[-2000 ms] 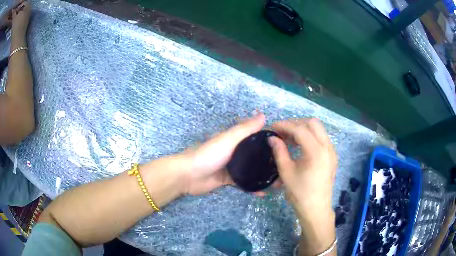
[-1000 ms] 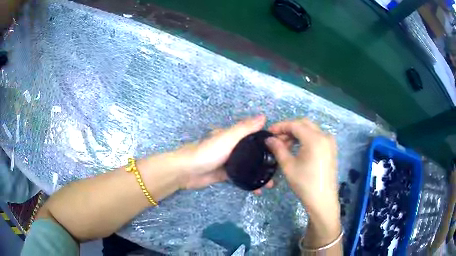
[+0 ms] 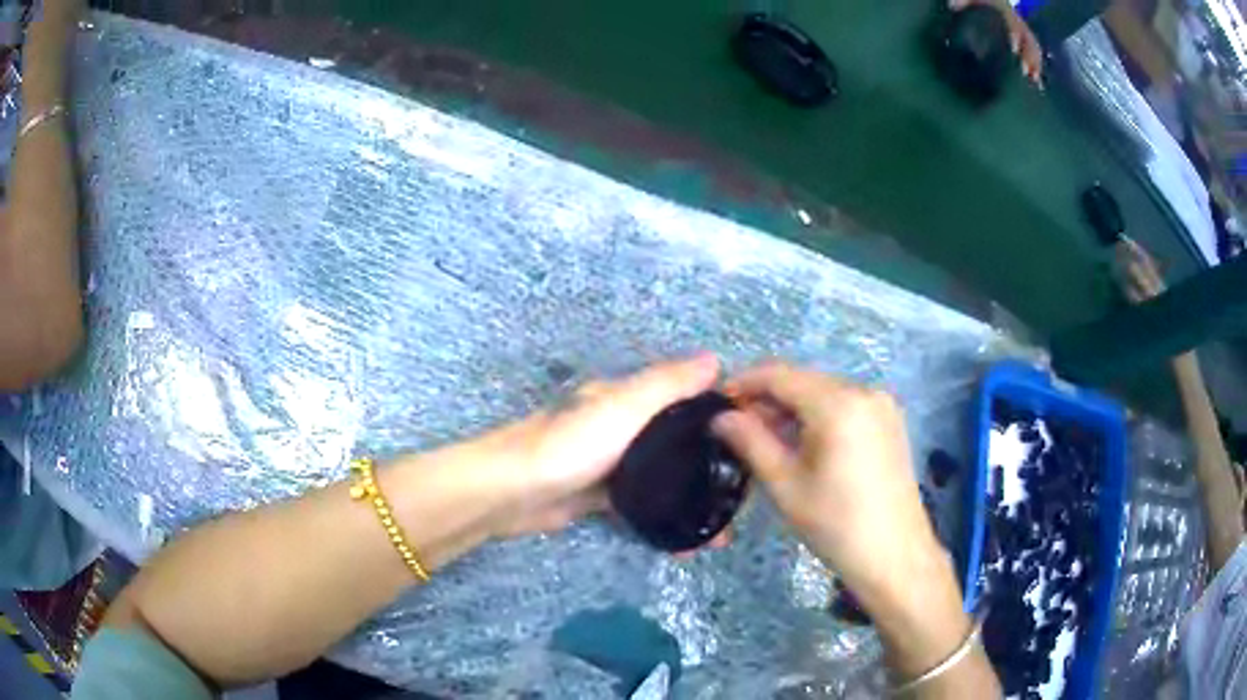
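Observation:
A round black housing (image 3: 674, 473) is held over the bubble-wrapped worktop (image 3: 451, 260), near the middle of the view. My left hand (image 3: 581, 445) grips it from the left, thumb along the upper edge and fingertips showing below. My right hand (image 3: 834, 458) has thumb and forefinger pressed together at the housing's upper right rim. Whether a small part sits between these fingertips is hidden. The blue bin (image 3: 979, 472) at the right holds many small black pieces (image 3: 1046, 547).
A green conveyor belt (image 3: 903, 178) runs beyond the worktop with black units (image 3: 786, 60) on it. Other people's hands (image 3: 1019, 41) reach over the belt at the top right. Another person's arm (image 3: 41, 233) is at the far left. A teal patch (image 3: 615, 645) lies near the front edge.
The view has shifted slightly. Both hands still hold the housing at the same place. Other people's hands have appeared over the belt, one at another black unit. The neighbour's arm shows again at the left.

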